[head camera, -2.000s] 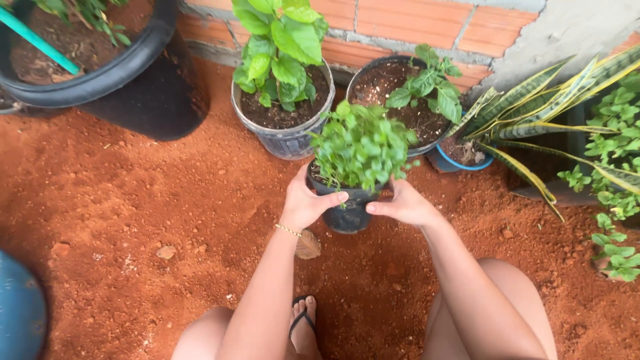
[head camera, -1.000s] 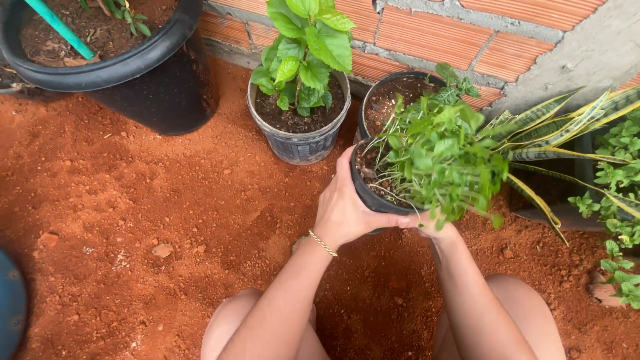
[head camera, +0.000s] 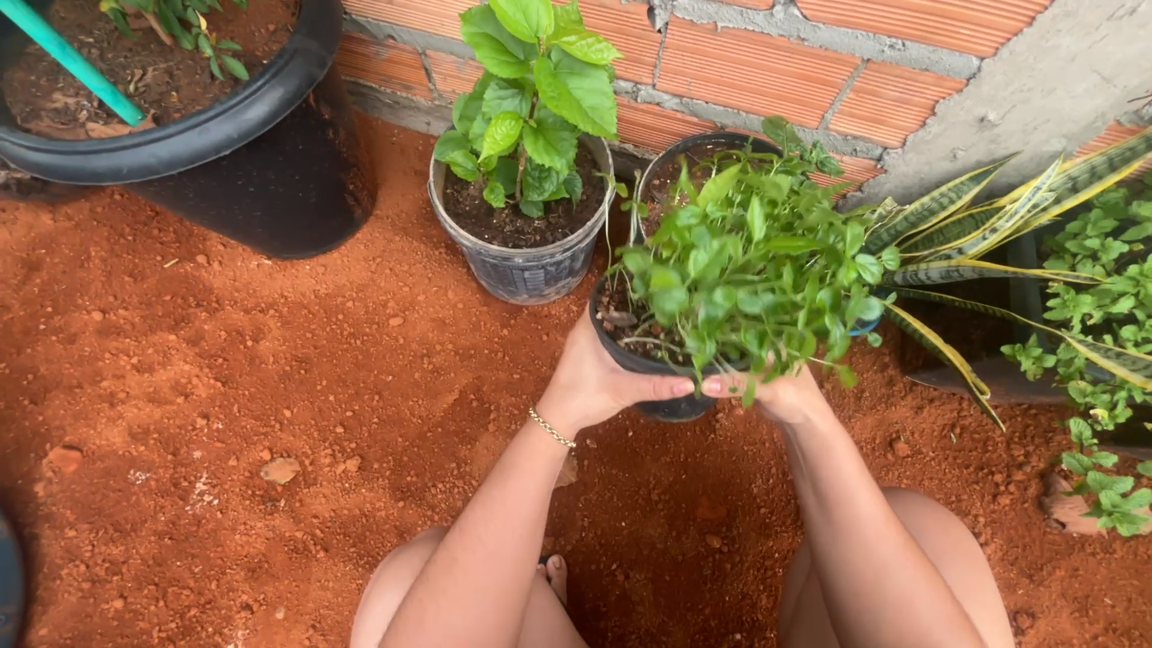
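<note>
A black plastic plant pot is held between both hands. It carries a dense leafy green plant that leans over its right rim, with dark soil showing at the left. My left hand, with a gold chain bracelet at the wrist, grips the pot's left side. Around the right side is my right hand, partly covered by leaves. The two thumbs nearly meet at the front below the rim. Fingers behind the pot are hidden.
Against the brick wall stand a potted broad-leaved plant and another pot, partly behind the foliage. A large black planter is at upper left. Variegated snake plant leaves and a leafy creeping plant spread at right over reddish soil.
The held pot was more upright two seconds ago; it has since been raised and tilted, its foliage now leaning right. Both hands have kept hold of it.
</note>
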